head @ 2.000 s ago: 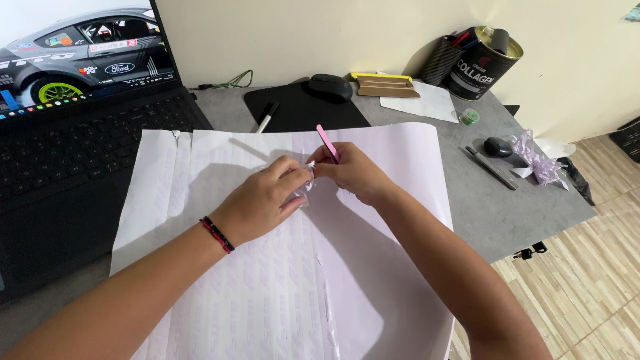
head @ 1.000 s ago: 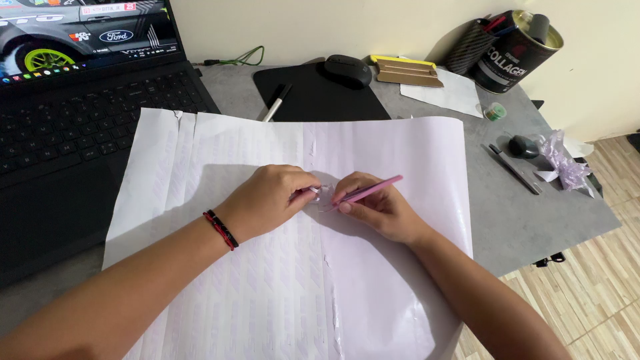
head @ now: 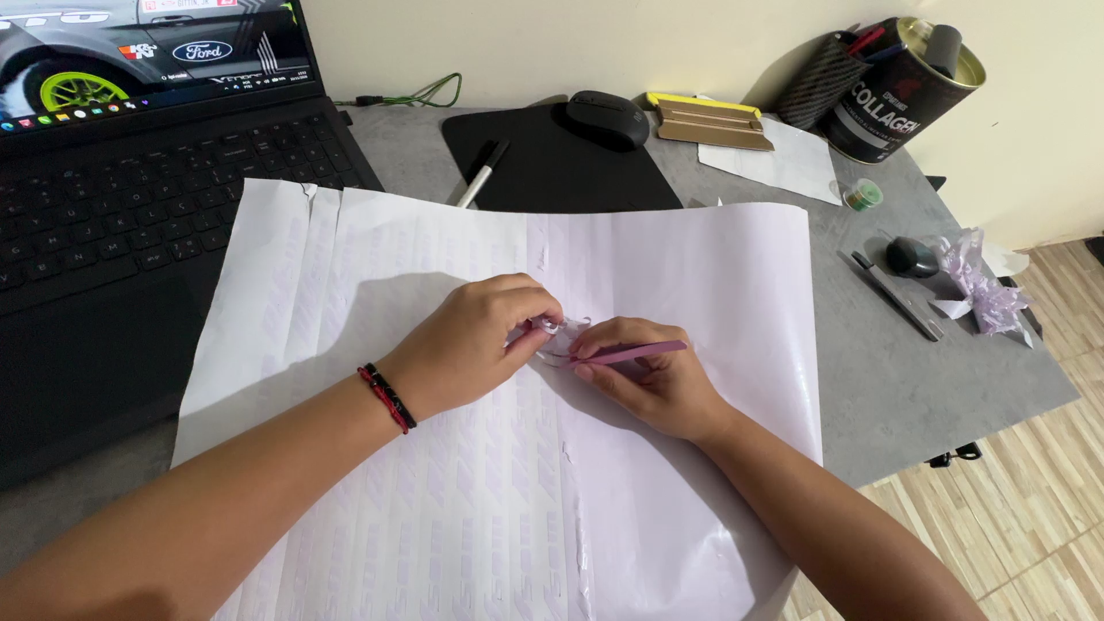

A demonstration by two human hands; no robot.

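Near the middle of a large white and pale-lilac sheet [head: 707,285], my left hand [head: 483,341] pinches a small crumpled piece of clear, lilac-tinted film [head: 565,332] between thumb and fingers. A black and red bracelet circles that wrist. Just to its right, my right hand [head: 651,371] grips pink tweezers [head: 642,352], whose tips point left at the film; whether they grasp it is too small to tell. The sheet's left part carries rows of faint lilac lettering shapes, and a rough-edged seam runs down its middle.
An open laptop [head: 129,216] stands left. Behind the sheet lie a white marker [head: 485,172], a mouse [head: 606,119] on a black pad [head: 561,172] and a cardboard piece [head: 711,122]. At right are a collagen tub [head: 897,95], a small green-lidded container [head: 862,195], a pen [head: 899,297] and crumpled lilac film [head: 983,285].
The pink tweezers have tipped from nearly upright to lying almost level, pointing left. My right hand has turned and come down a little with them. The view has shifted slightly.
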